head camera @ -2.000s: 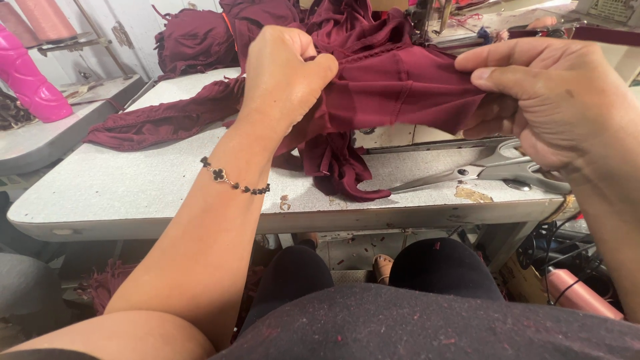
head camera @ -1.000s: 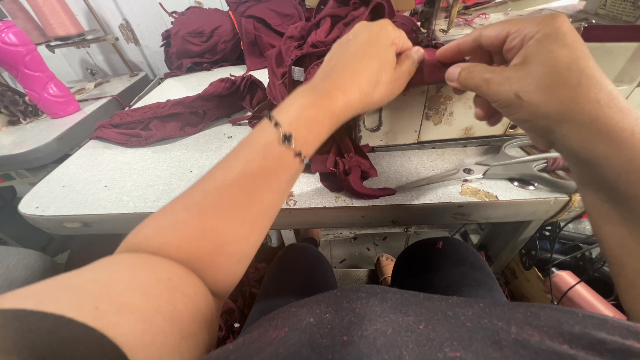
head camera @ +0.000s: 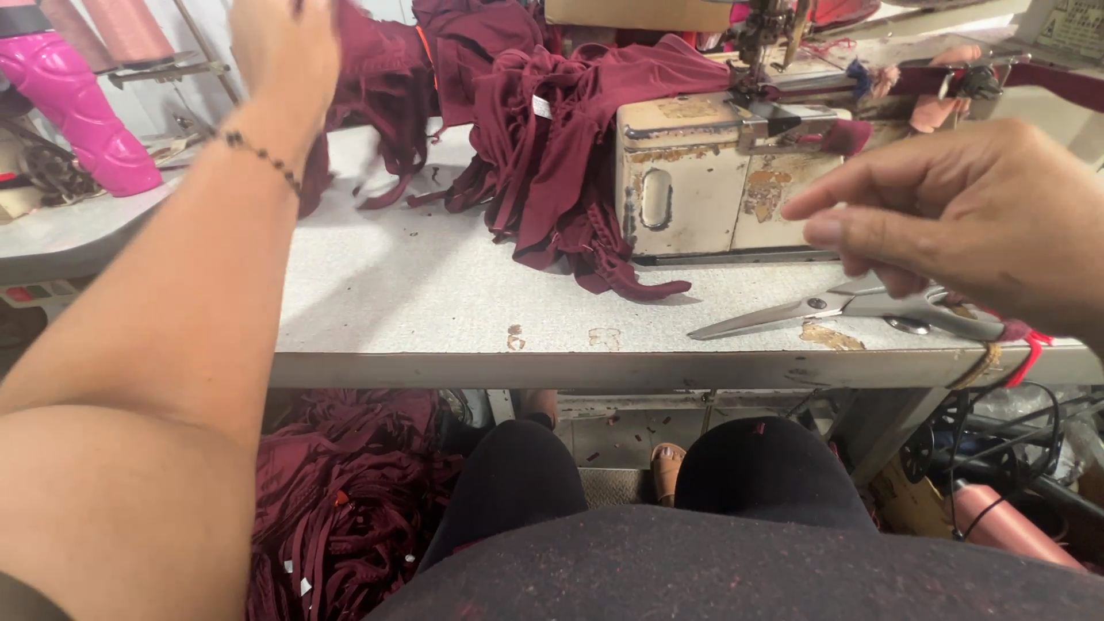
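My left hand (head camera: 289, 52) reaches to the upper left, over a bunch of maroon garments (head camera: 379, 95); its fingers are cut off by the top edge, so its grip is hidden. My right hand (head camera: 940, 207) hovers with bent, parted fingers above the scissors' handles and holds nothing. More maroon fabric (head camera: 552, 155) lies heaped beside the sewing machine (head camera: 690, 181), one end running to the needle area. A short maroon piece (head camera: 845, 136) sticks out at the machine's front right. Metal scissors (head camera: 828, 306) lie on the white table (head camera: 414, 293) near its front edge.
Maroon garments (head camera: 354, 492) are piled below the table on the left. A bright pink bottle-like object (head camera: 86, 112) and pink thread cones (head camera: 129, 34) stand at the upper left. A pink thread cone (head camera: 1009, 526) lies at the lower right, among black cables.
Both hands held maroon fabric stretched between them. The right hand has let go, and the left hand has moved away to the upper left. The fabric now lies by the machine.
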